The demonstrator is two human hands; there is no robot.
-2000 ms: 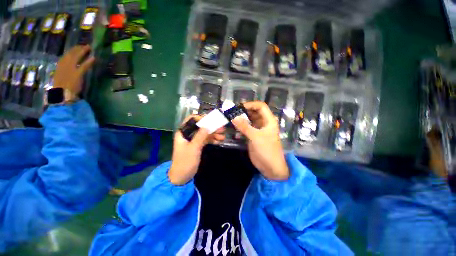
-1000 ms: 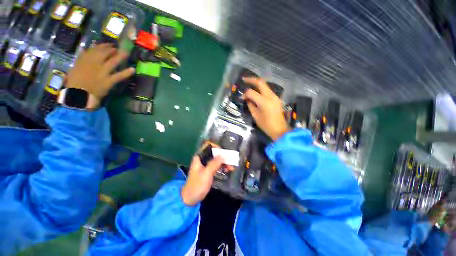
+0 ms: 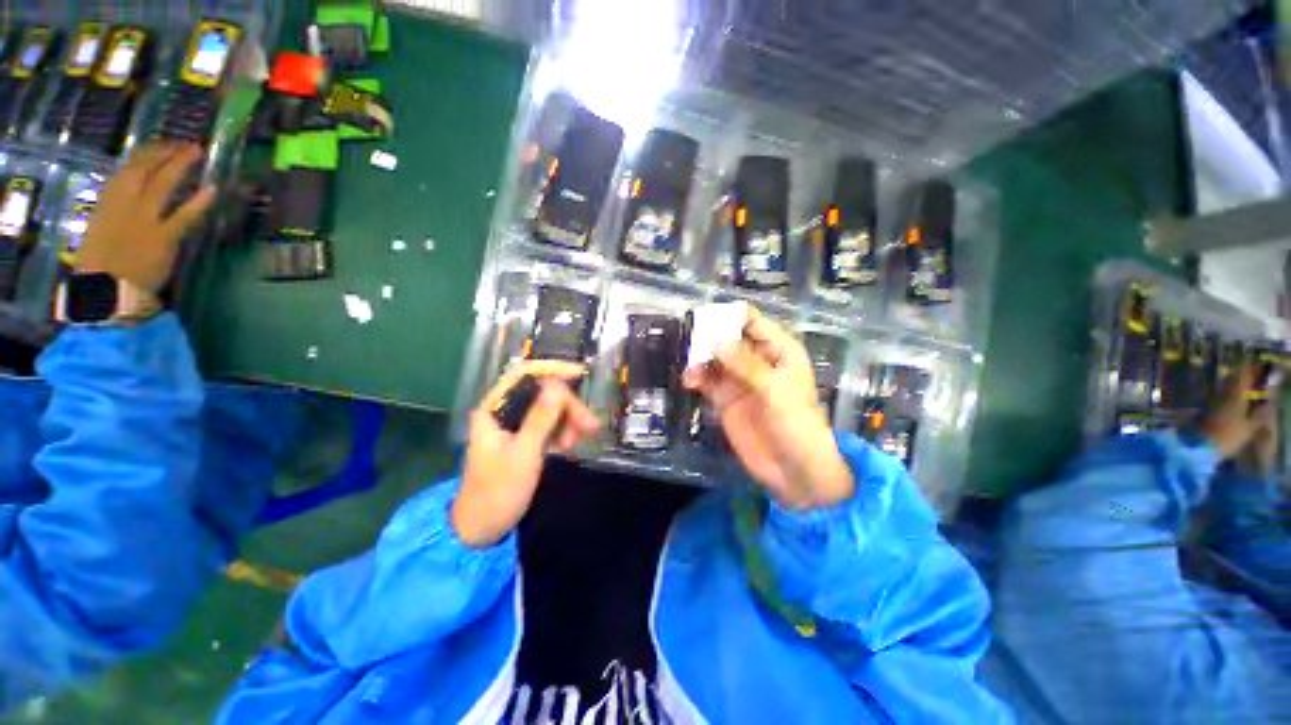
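A clear plastic tray (image 3: pixel 600 273) in front of me holds two rows of black keypad phones, backs up, such as one in the lower row (image 3: pixel 647 380). My right hand (image 3: pixel 766 404) holds a white-faced flat piece (image 3: pixel 719 332), perhaps a battery, between thumb and fingers over the lower row. My left hand (image 3: pixel 513 442) is at the tray's lower left and holds a small black piece (image 3: pixel 515 404), its kind unclear. The lower-left phone (image 3: pixel 565 320) lies just above my left fingers. My right hand partly hides phones in the lower row.
Loose green, black and red batteries (image 3: pixel 305 189) and white scraps (image 3: pixel 357 307) lie left on the green bench (image 3: pixel 411 340). A neighbour's hand (image 3: pixel 138 220) rests at another phone tray. Stacked trays (image 3: pixel 878 71) stand behind. Another person's hand and tray (image 3: pixel 1117 371) are at right.
My right hand has come back from the upper row to the lower row and now holds the white-faced piece, which was in my left hand. The view has shifted.
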